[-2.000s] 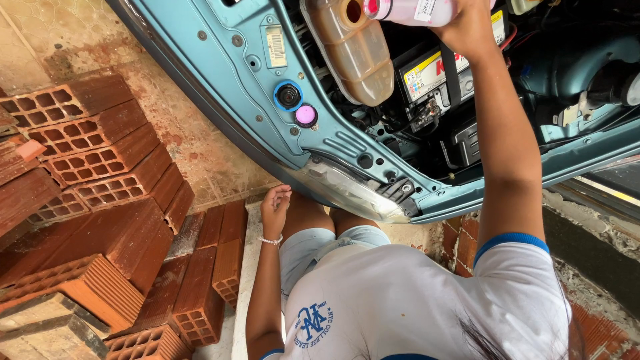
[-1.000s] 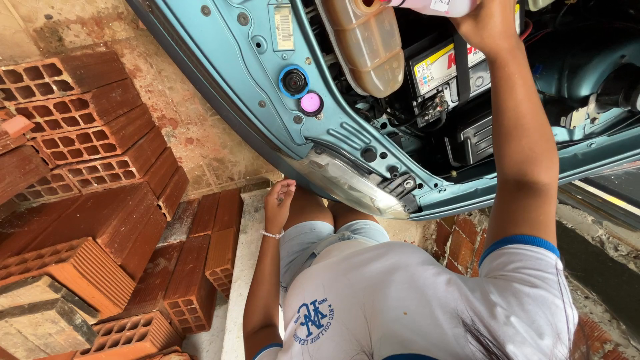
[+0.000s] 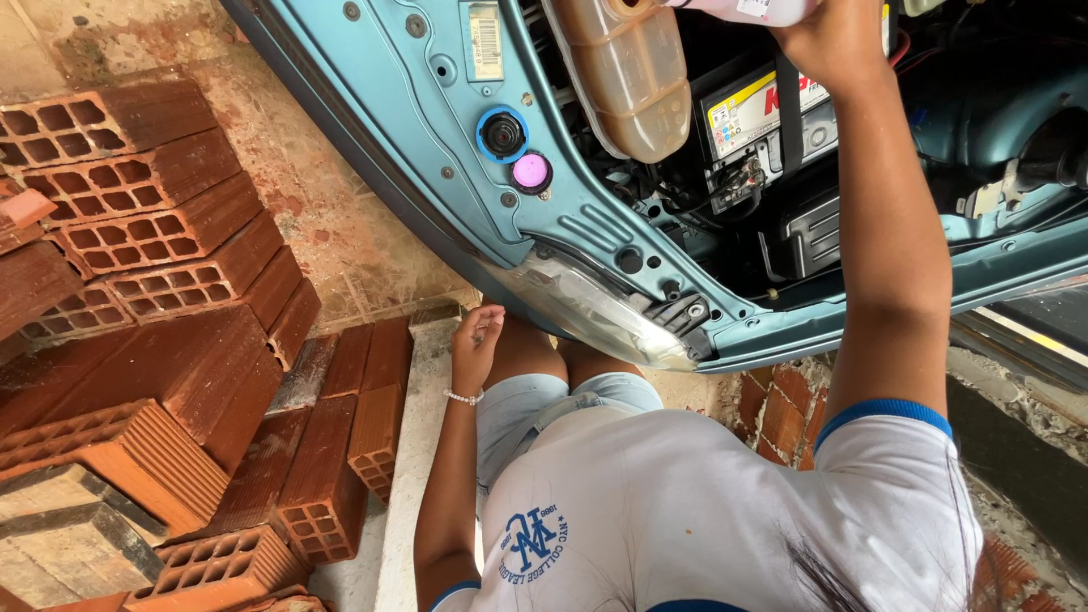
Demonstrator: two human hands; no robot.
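My right hand [image 3: 831, 41] is closed around a translucent plastic bottle of pink liquid [image 3: 765, 10] at the top edge. The bottle lies tilted on its side, its neck beside the opening of the brownish plastic coolant reservoir [image 3: 642, 81]; whether liquid is flowing cannot be seen. Below the reservoir's left side, a black cap with a blue rim [image 3: 502, 134] and a smaller black cap with a pink inside [image 3: 531, 172] rest on the blue-green front panel [image 3: 442, 110]. My left hand [image 3: 478, 344], with a beaded bracelet, hangs by the bumper, empty, its fingers loosely curled.
A car battery [image 3: 748, 119] with a black strap sits right of the reservoir, under my right hand. The headlight [image 3: 603, 310] lies between my legs and the engine bay. Stacked hollow clay bricks [image 3: 161, 229] fill the left side, beside a pale ledge [image 3: 421, 433].
The view has shifted slightly. My right hand keeps its hold on the bottle, which stays by the reservoir's opening. The fingers of my left hand have moved slightly.
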